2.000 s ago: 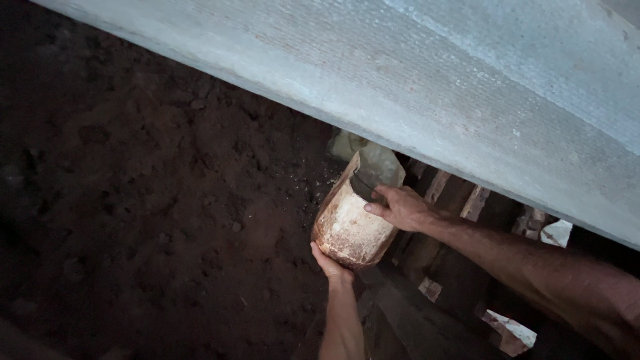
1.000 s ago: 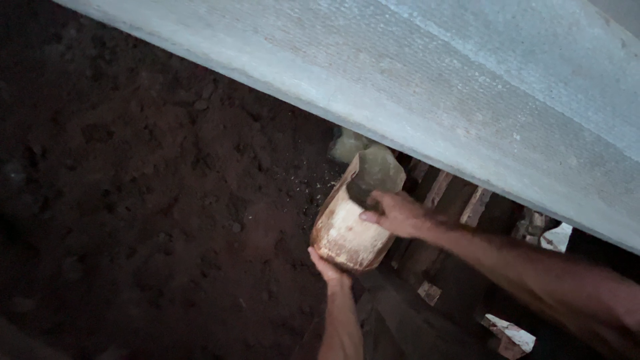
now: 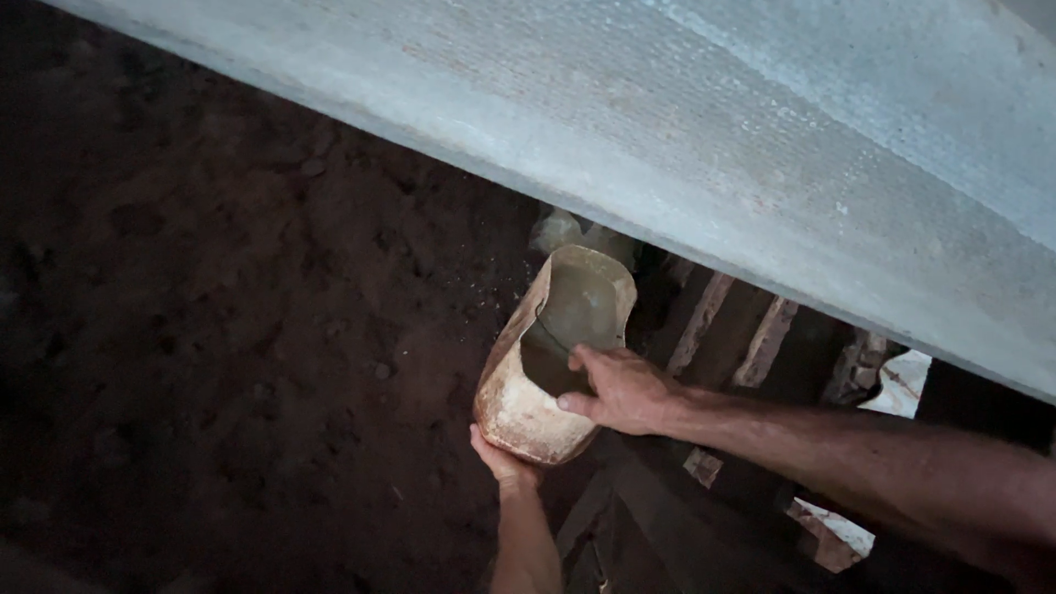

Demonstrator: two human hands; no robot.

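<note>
A cut-open container (image 3: 536, 421), off-white with brown stains, is tilted beneath a large grey panel, its wide opening facing up and showing a murky, greyish inside. My left hand (image 3: 502, 459) supports it from below at its lower left end, the fingers partly hidden under it. My right hand (image 3: 623, 389) reaches in from the right and grips the near rim, with the thumb outside and the fingers over the edge. A thin dark line, perhaps a wire or crack, runs inside the container toward my right fingers.
The large grey ribbed panel (image 3: 577, 124) slants across the top, its lower edge close above the container. Dark soil (image 3: 247, 330) lies at left. Pale slats or bars (image 3: 767, 338) and white broken pieces (image 3: 903, 384) are at right; clear plastic (image 3: 557, 231) lies behind the container.
The container's opening has turned more toward the view, showing more of its inside. My right hand stays at the rim and my left hand below.
</note>
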